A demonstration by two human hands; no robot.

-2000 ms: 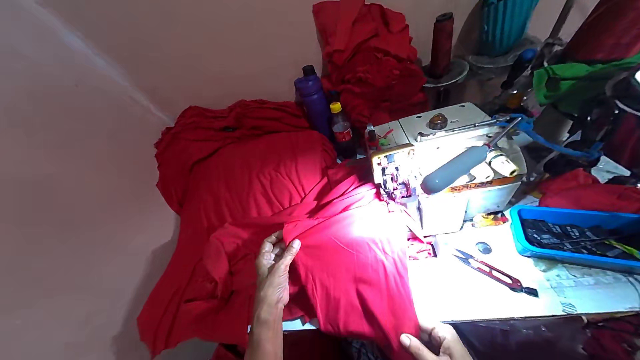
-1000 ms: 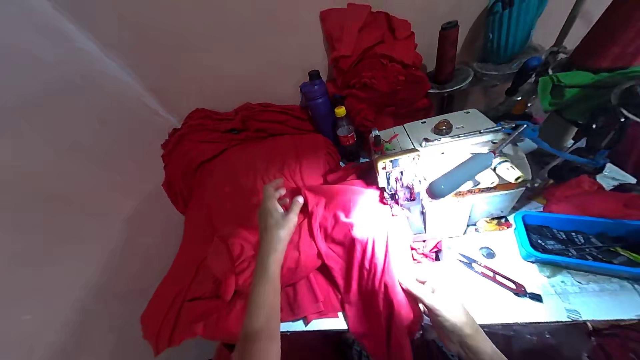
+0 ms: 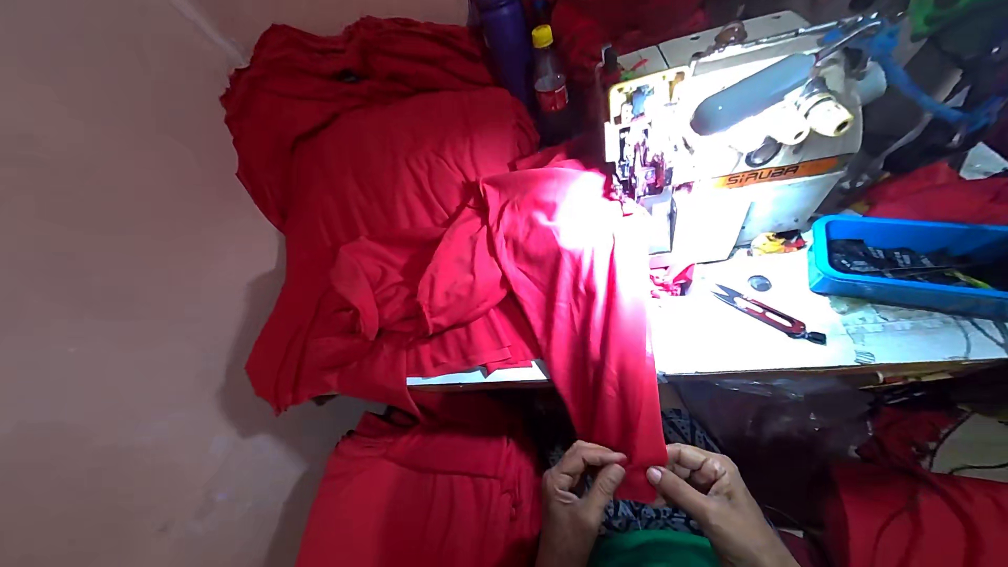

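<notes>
A length of red fabric [image 3: 583, 315] runs from under the needle area of the white Siruba sewing machine [image 3: 709, 213] down over the table's front edge. My left hand [image 3: 579, 488] pinches its lower end at the left, thumb against fingers. At the right corner of the same end, my right hand [image 3: 709, 492] grips the cloth between thumb and fingers. Both hands are close together, in front of the table and above the lap. Left of the machine, a big heap of red fabric [image 3: 394, 157] covers the tabletop and hangs over its edge.
Red-handled thread snips [image 3: 768, 315] lie on the table [image 3: 709, 346] beside a small dark disc [image 3: 759, 283]. A blue tray [image 3: 906, 291] stands at the right. Behind the heap are a cola bottle [image 3: 550, 87] and a purple bottle [image 3: 505, 47]. More red fabric [image 3: 417, 504] is below, at the left.
Both hands have come together at the cloth's lower end; my left hand was farther left, over the fabric on the table. The cloth now hangs stretched toward me. The view has shifted down.
</notes>
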